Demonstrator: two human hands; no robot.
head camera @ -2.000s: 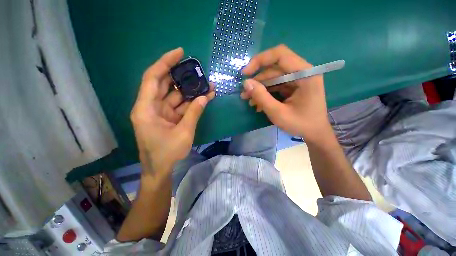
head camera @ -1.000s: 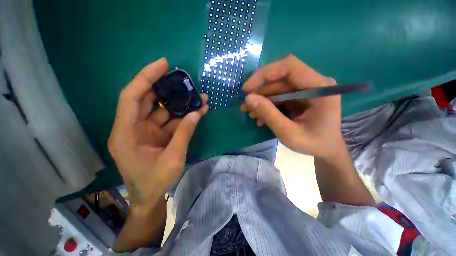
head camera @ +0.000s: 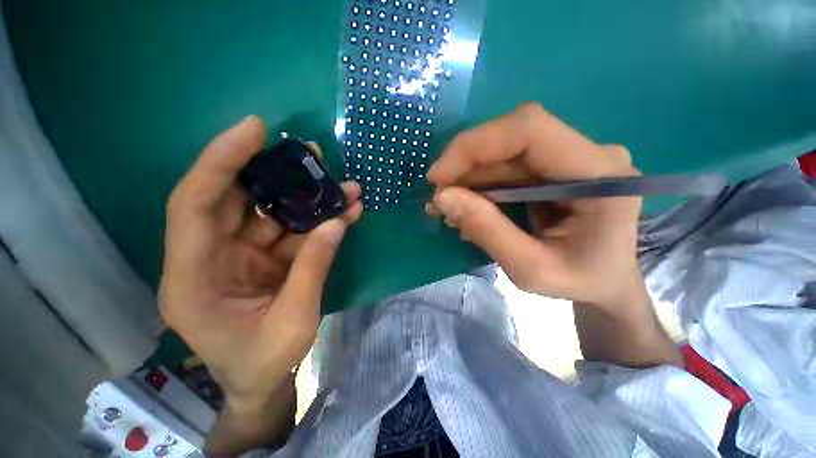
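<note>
My left hand (head camera: 246,259) holds a black glossy watch housing (head camera: 291,183) by its edges, with its small white label side up. My right hand (head camera: 546,210) holds grey metal tweezers (head camera: 608,188) like a pen, pinched between thumb and forefinger. The tweezer tips point left at the lower right corner of a clear sticker sheet (head camera: 394,98) with rows of small dots. The sheet lies on the green mat (head camera: 582,63) between my hands and shows glare. Whether the tips hold a dot is too small to tell.
A whitish-grey cover or curtain (head camera: 45,295) hangs along the left. A control panel with a red button (head camera: 136,438) is at the lower left. Another person's striped smock (head camera: 752,286) is at the right, close to my right forearm.
The housing and my left hand have shifted left and down in view, and the sheet appears larger. My right hand has moved slightly right and down, and the tweezers lie more level.
</note>
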